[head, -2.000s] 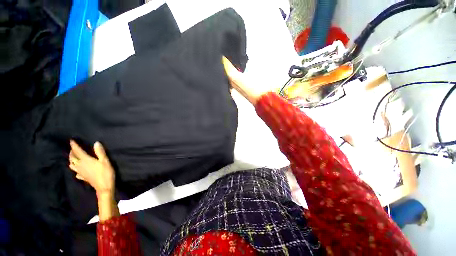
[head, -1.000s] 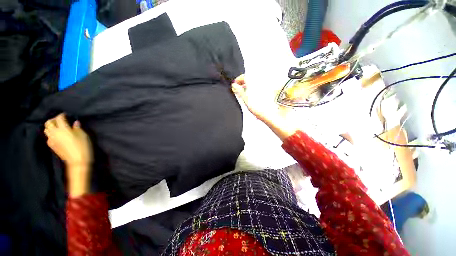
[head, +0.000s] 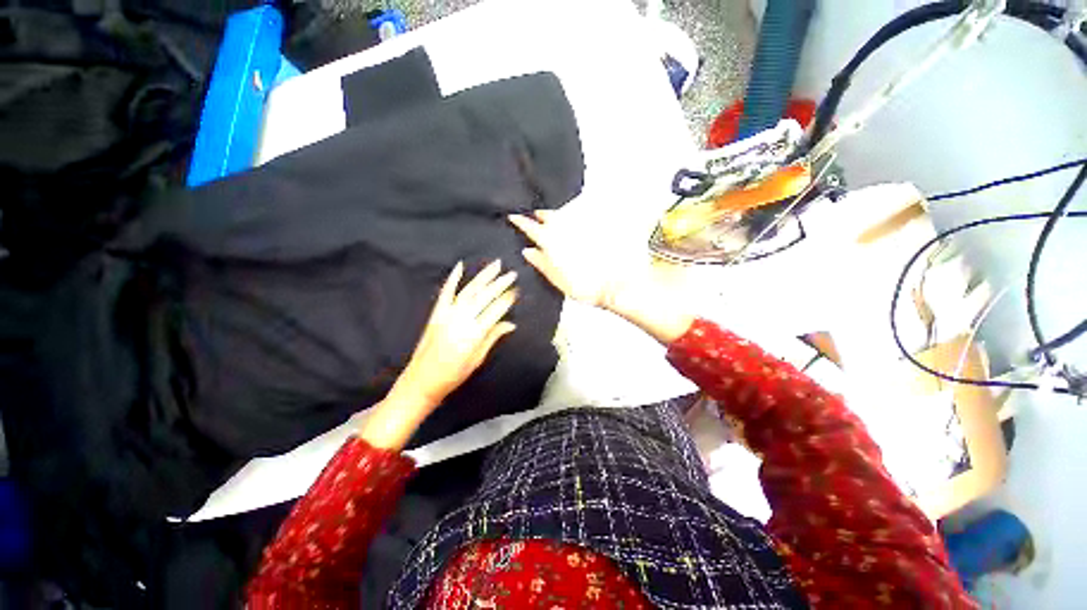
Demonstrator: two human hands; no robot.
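A black garment (head: 346, 226) lies spread over the white-covered pressing table (head: 638, 119). A flat black end sticks out beyond its far edge. My left hand (head: 467, 322) lies on the garment near its right part, fingers spread and holding nothing. My right hand (head: 570, 268) is at the garment's right edge, its fingertips on the cloth; its palm is overexposed, and I cannot tell whether it pinches the cloth. The steam iron (head: 733, 209) with its orange handle rests at the right of the table, apart from both hands.
A black garment heap (head: 72, 155) lies at the left beside a blue tray edge (head: 235, 101). A ribbed hose (head: 778, 66) and a red object (head: 727, 123) are beyond the iron. Black cables hang by the pale wall at right. A cardboard box (head: 980, 447) stands below them.
My left hand has moved right, from the garment's left part to near my right hand. My right hand has shifted slightly left and down, its fingers now more extended. The view has shifted slightly.
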